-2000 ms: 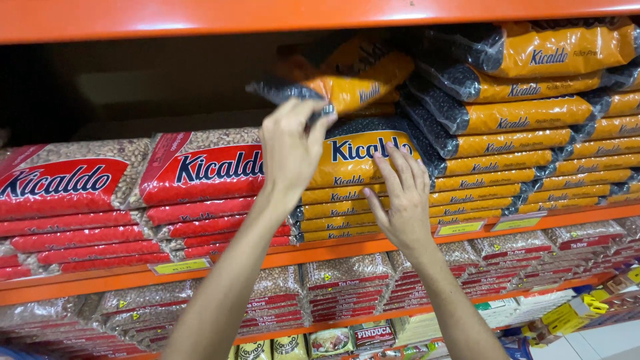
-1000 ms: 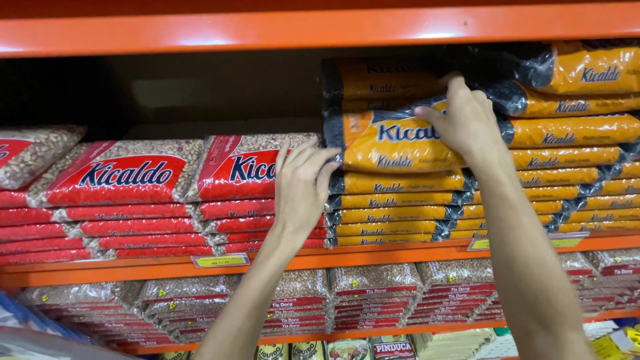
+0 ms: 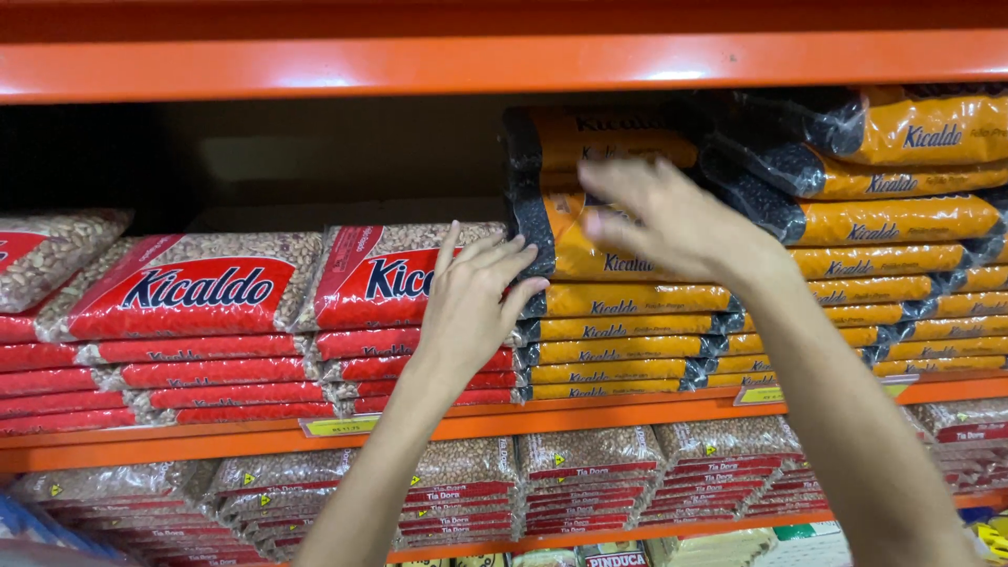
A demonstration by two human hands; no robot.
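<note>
My left hand (image 3: 476,307) has its fingers apart, the tips at the left edge of the top black bean bag (image 3: 571,244) of the front orange stack. Under its palm lies the right-hand red-labelled bag of beans (image 3: 370,287). My right hand (image 3: 669,216), blurred by motion, is over the right part of the same black bean bag with fingers spread; whether it touches the bag cannot be told. Behind, more orange bags (image 3: 614,134) are stacked higher. Another red-labelled bag of beans (image 3: 197,295) tops the stack further left.
An orange shelf beam (image 3: 472,63) runs above the hands, and the shelf's orange front edge (image 3: 551,425) bears price tags. To the right rise taller stacks of orange bags (image 3: 890,220). Brown bean bags (image 3: 591,453) fill the shelf below.
Two seconds ago my left hand held a bag raised over the stack. One second ago my right hand gripped the top bag's upper right part; its fingers have since come off that grip.
</note>
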